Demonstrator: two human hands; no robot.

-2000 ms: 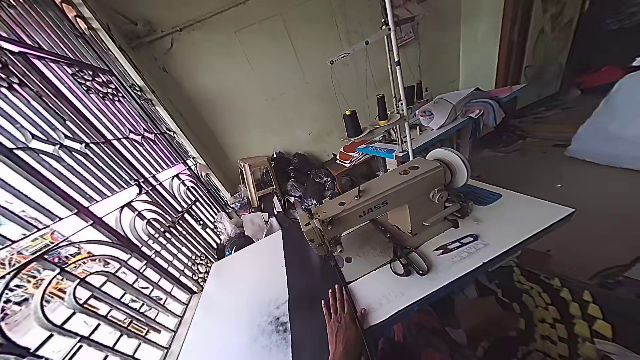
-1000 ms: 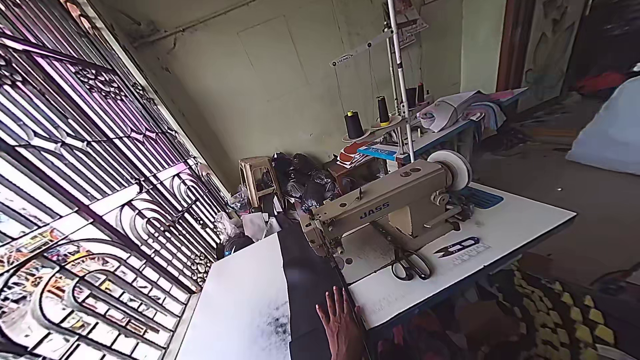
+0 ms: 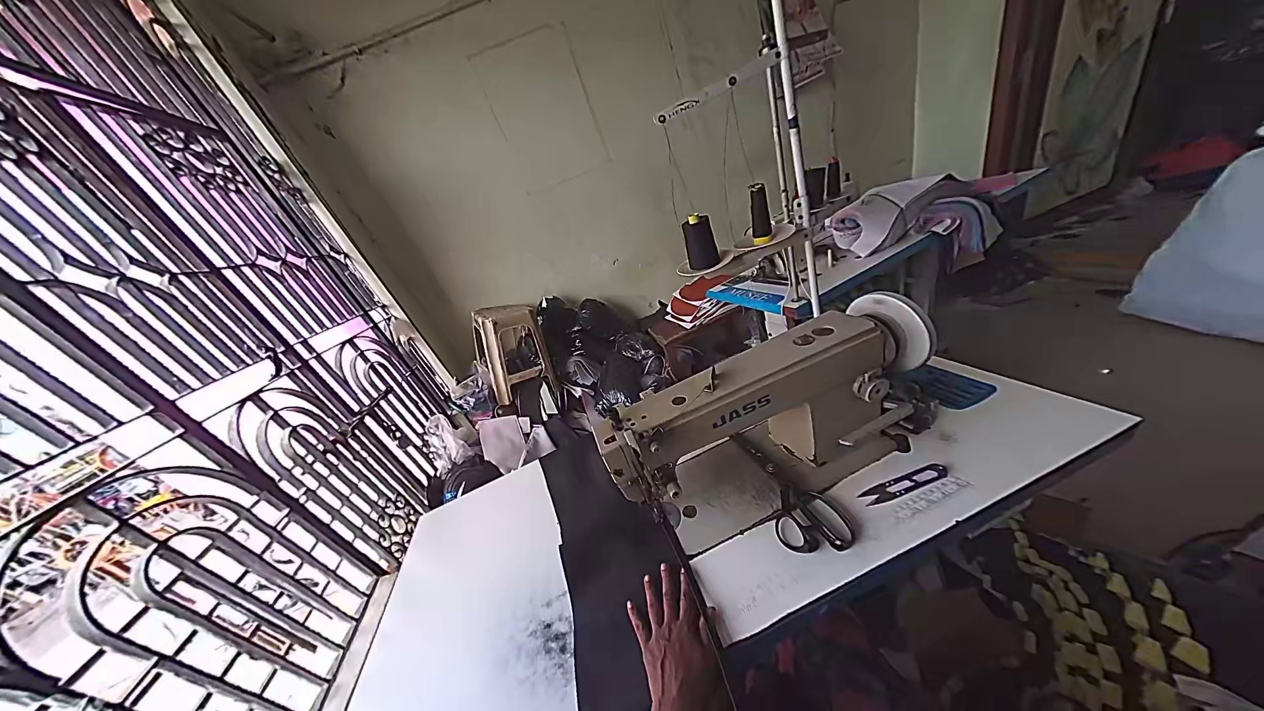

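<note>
My left hand (image 3: 676,642) lies palm down with its fingers apart on a long strip of black fabric (image 3: 610,573). The strip runs along the left side of the sewing machine (image 3: 755,395), a beige Jass, and passes beside its needle end. Black-handled scissors (image 3: 812,520) rest on the white table with their blades toward the machine's base. Right of them is a pair of thread snips (image 3: 907,485). Two cones of black thread, a nearer one (image 3: 700,243) and a farther one (image 3: 759,213), stand on the thread stand behind the machine. My right hand is out of view.
A white sewing table (image 3: 474,602) extends left toward a metal window grille (image 3: 247,395). Behind it are a plastic stool (image 3: 511,346) and black plastic bags (image 3: 602,346). Folded cloth (image 3: 899,212) lies on another table at the back. Yellow-and-black patterned fabric (image 3: 1086,612) is at the lower right.
</note>
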